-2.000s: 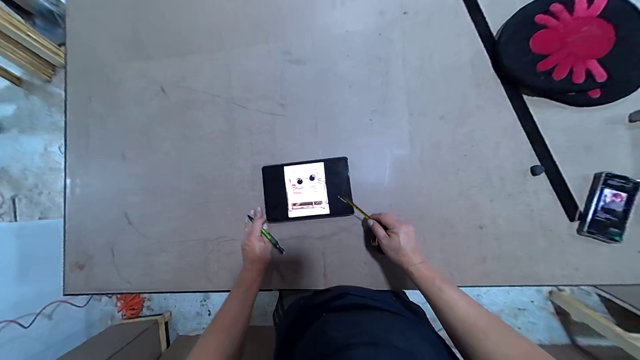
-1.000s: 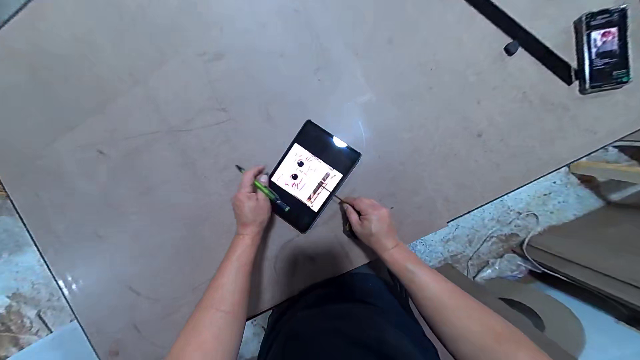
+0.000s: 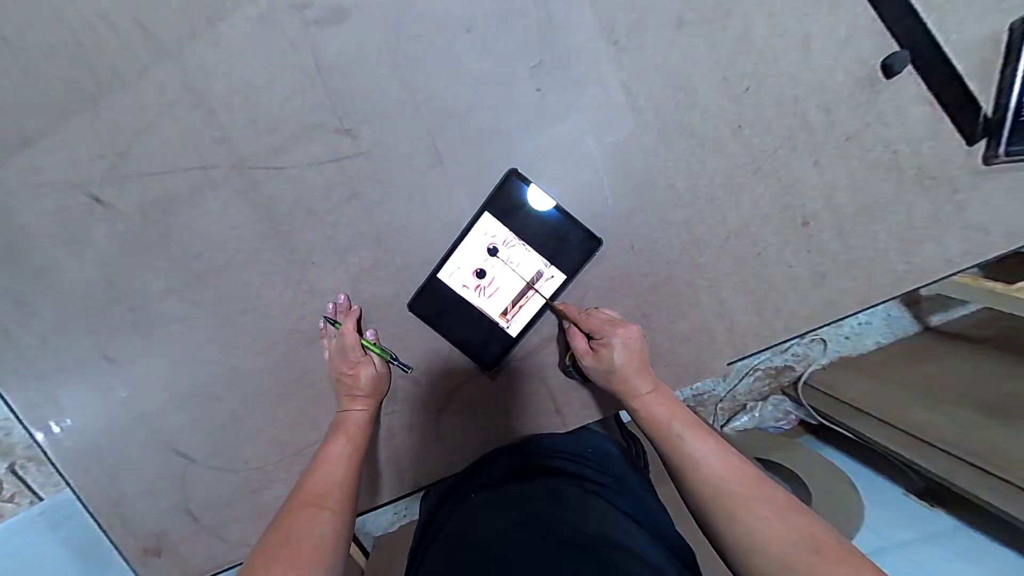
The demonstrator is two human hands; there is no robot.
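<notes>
A tablet in a black case lies tilted on the large tabletop, its screen lit with a drawing with two dark eyes. To its left, my left hand rests palm up with the fingers apart, and a green pen lies across it, held by the thumb. My right hand, at the tablet's lower right edge, grips a thin pointed tool whose tip reaches over one drawn eye. Something dark and round is partly hidden under that hand.
A black bar and a dark knob lie at the upper right, beside a dark-framed device cut off by the view. The near edge of the tabletop runs slantwise, with brown boards beyond and below it at the right.
The view has turned and shifted. The tablet was level two seconds ago and now lies tilted. My left hand has come away from the tablet, and the right hand's tool reaches farther over the screen.
</notes>
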